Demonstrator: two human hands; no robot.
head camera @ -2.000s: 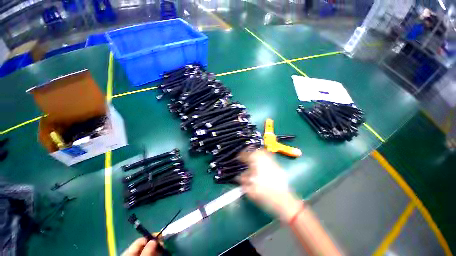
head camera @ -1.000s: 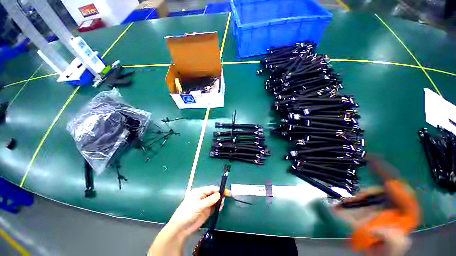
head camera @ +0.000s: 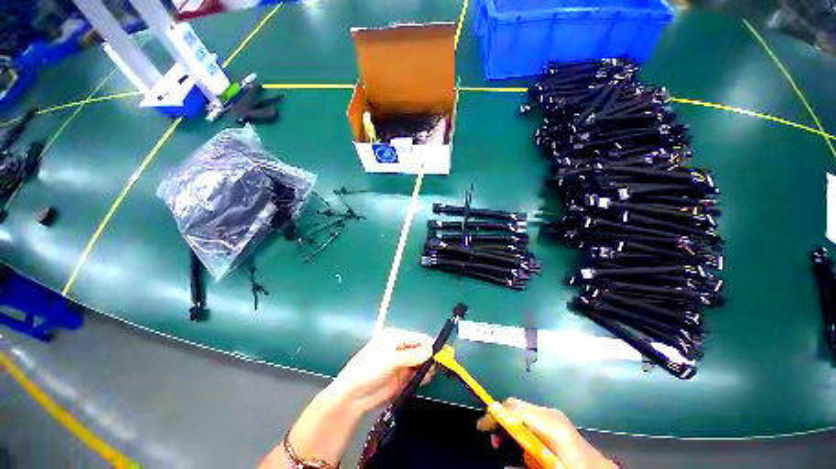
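Note:
My left hand point(head camera: 390, 366) holds a black sleeved wire harness point(head camera: 446, 332) upright and tilted at the near table edge. My right hand point(head camera: 541, 434) grips the orange-yellow cable tie gun point(head camera: 490, 400). The gun's nose touches the harness beside my left fingertips. The cable tie at the nose is too small to make out. A white measuring strip point(head camera: 587, 343) with dark marks lies just right of the harness. A small group of harnesses point(head camera: 481, 245) lies beyond the strip.
The main harness pile point(head camera: 632, 206) lies right of centre, below a blue tote point(head camera: 573, 41). An open carton point(head camera: 403, 158) stands at the back. A plastic bag point(head camera: 225, 197) and loose ties point(head camera: 335, 220) lie left. A white stand point(head camera: 170, 87) is far left. More harnesses point(head camera: 825, 289) show far right.
The view has turned left since the first frame. The tie gun, lying on the table two seconds ago, is now in my right hand with its nose against the harness.

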